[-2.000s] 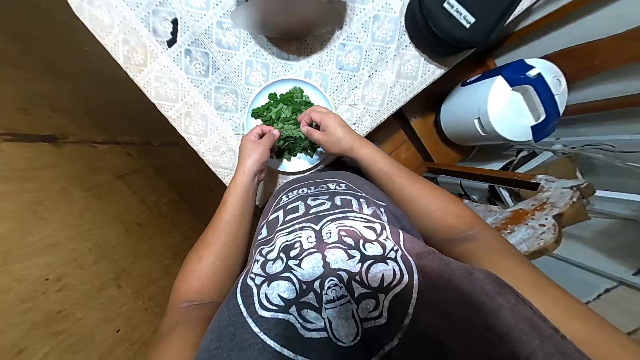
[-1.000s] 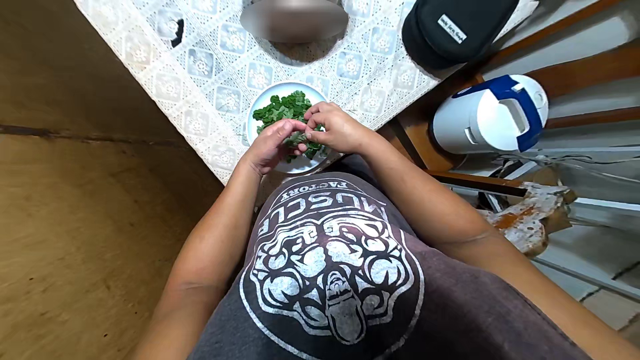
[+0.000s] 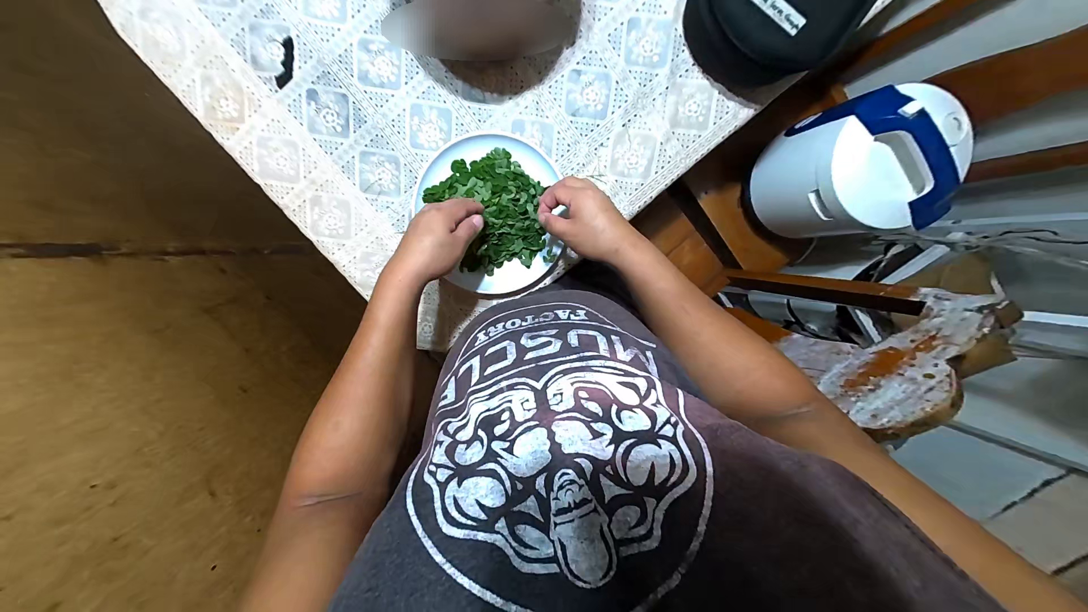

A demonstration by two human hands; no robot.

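Observation:
A heap of green leaves [image 3: 506,212] lies on a round white plate [image 3: 512,279] near the corner of the table. My left hand [image 3: 440,234] rests at the plate's left side, its fingertips at the edge of the leaves. On the right side, my right hand [image 3: 586,217] is over the rim with thumb and forefinger curled close together beside the leaves. Whether either hand pinches a leaf or stem is too small to tell.
The table has a patterned lace-like tablecloth [image 3: 330,161]. A blurred rounded object [image 3: 480,30] stands beyond the plate, a black cap [image 3: 765,38] at upper right, a small black item [image 3: 286,62] at upper left. A white and blue appliance [image 3: 850,166] stands right of the table.
My hands were together over the leaves one second ago; now they are apart, one at each side of the plate.

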